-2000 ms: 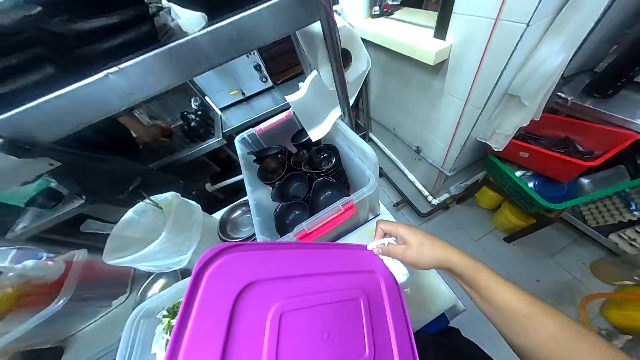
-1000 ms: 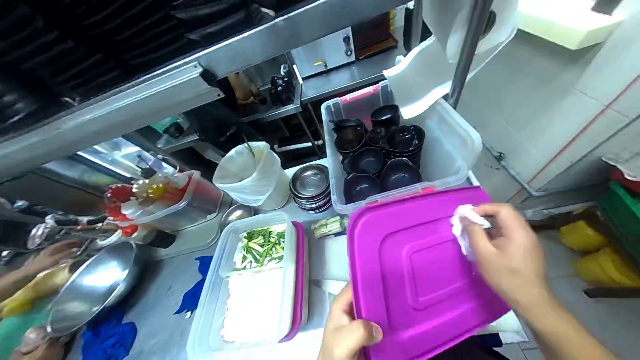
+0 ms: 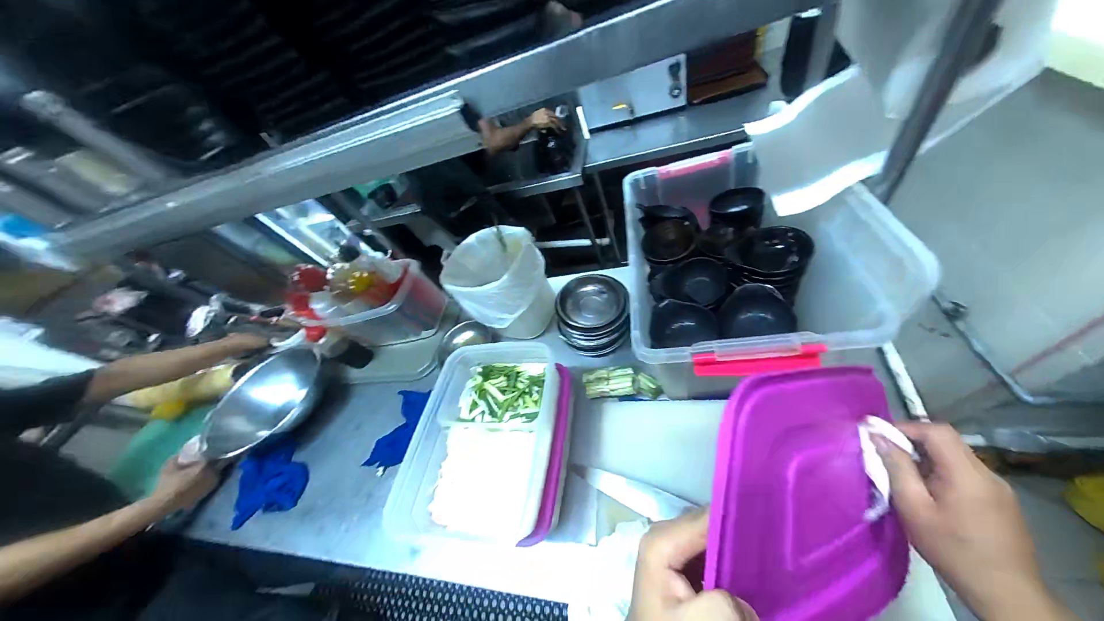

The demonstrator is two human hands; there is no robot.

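Observation:
My left hand [image 3: 690,569] grips the near left edge of a purple plastic lid [image 3: 802,509], which is tilted up over the counter. On the lid's right part my right hand [image 3: 949,492] presses a crumpled white cloth or paper [image 3: 878,466]. Left of the lid, a clear plastic container [image 3: 412,483] holds cut green vegetable pieces [image 3: 502,393] and a white food [image 3: 483,479], with a second purple lid [image 3: 552,483] along its right side. A knife blade [image 3: 634,493] shows between that container and my left hand.
A clear bin [image 3: 871,285] of black bowls [image 3: 759,312] stands behind the lid. Nearby are stacked metal bowls [image 3: 592,302], a bag-lined tub [image 3: 496,280], a bottle container [image 3: 405,310] and blue cloths [image 3: 272,485]. At left, another person's hands [image 3: 185,479] hold a metal bowl [image 3: 263,410]. A steel shelf [image 3: 345,155] crosses above.
The view has swung left. My left hand, unseen two seconds ago, is on the lid's edge. The cloth in my right hand has moved from behind the lid's corner onto its surface.

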